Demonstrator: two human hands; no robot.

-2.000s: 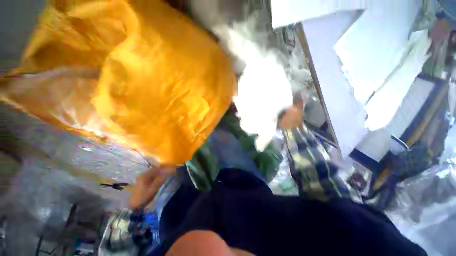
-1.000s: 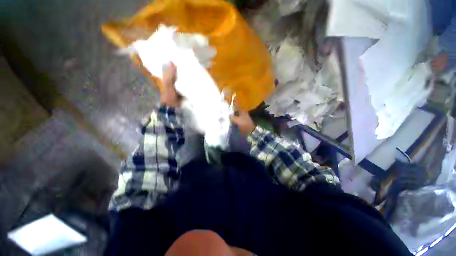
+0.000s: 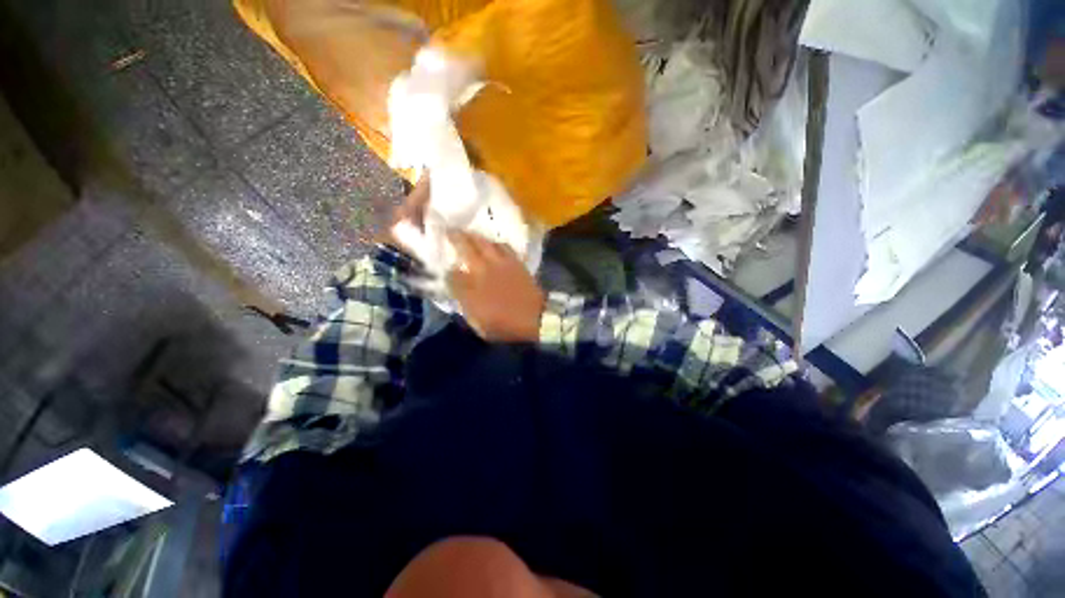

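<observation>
A bundle of white cut pieces [image 3: 450,152] lies along the near side of the orange woven sack [image 3: 561,105], its far end at the sack's mouth. My left hand [image 3: 415,208] is at the bundle's left side, partly hidden by it and blurred, and holds it. My right hand [image 3: 496,286] lies over the bundle's near end with bent fingers and grips it. The sack bulges on the floor and its mouth faces left.
A ragged pile of white pieces [image 3: 724,175] stands right of the sack. A white-topped table [image 3: 832,199] with large white sheets [image 3: 934,140] is farther right. A clear plastic bag [image 3: 952,456] is at lower right. Grey floor [image 3: 251,152] shows at left, with a white panel [image 3: 82,496] at lower left.
The sack was lifted at left two seconds ago and now rests lower. The white bundle moved from the right to the sack's mouth. My right hand has come left, close to my left hand.
</observation>
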